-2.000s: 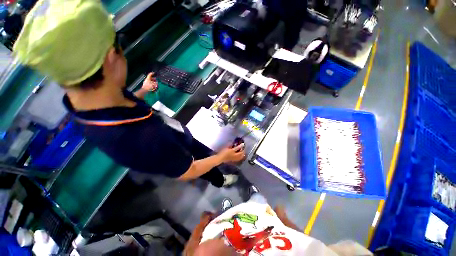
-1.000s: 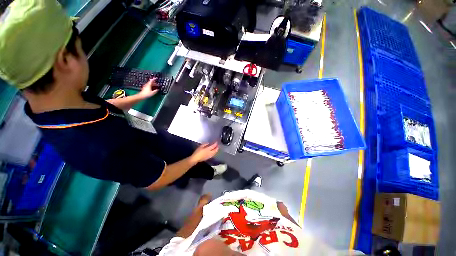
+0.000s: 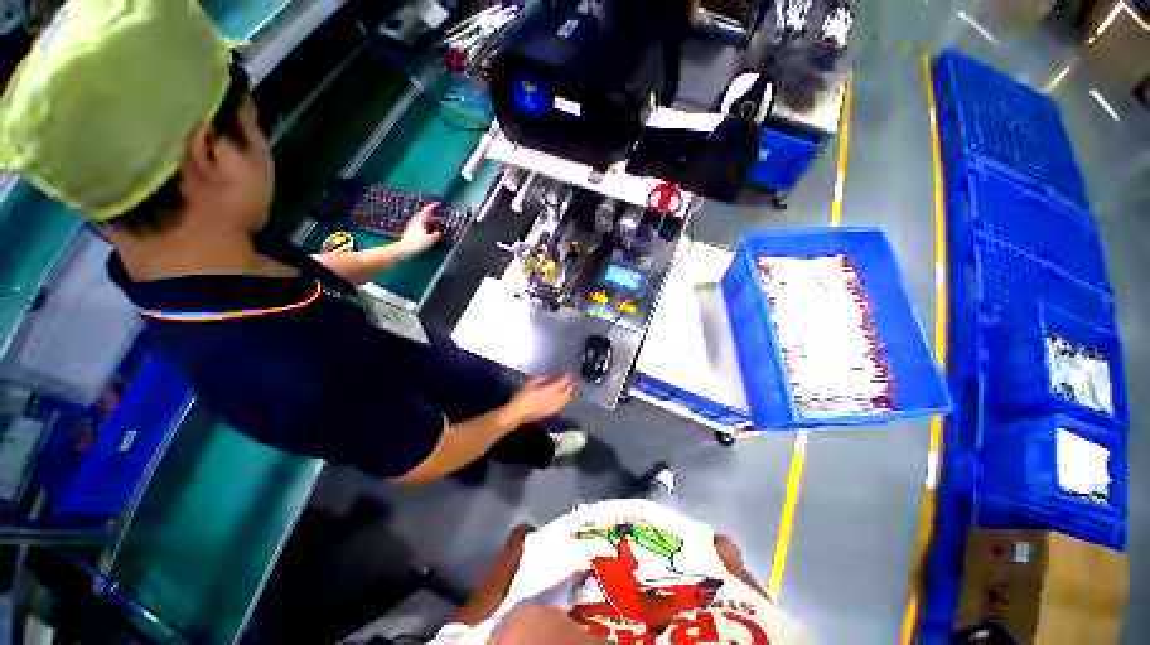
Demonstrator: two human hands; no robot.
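Neither of my hands shows; only bare parts of my arms appear at the bottom edge beside my white printed shirt. A blue plastic tote (image 3: pixel 744 330) sits on a white-topped cart (image 3: pixel 697 330), ahead and to the right. It holds rows of white wire leads (image 3: pixel 820 334) with dark red ends. Left of the cart, a bench-top machine (image 3: pixel 545 258) with yellow parts and a small lit display stands on a metal work plate. A black computer mouse (image 3: pixel 597 359) lies at the plate's near edge.
A co-worker in a green cap (image 3: pixel 114 107) stands at the left, one hand on the keyboard (image 3: pixel 391 214), the other near the mouse. Blue crates (image 3: pixel 1028 271) line the right side, with a cardboard box (image 3: pixel 1047 586) near them. Red rings (image 3: pixel 663 198) lie behind the machine.
The co-worker's near hand has come off the mouse, and the other hand has moved onto the keyboard. My view has shifted. The tote is still on the cart.
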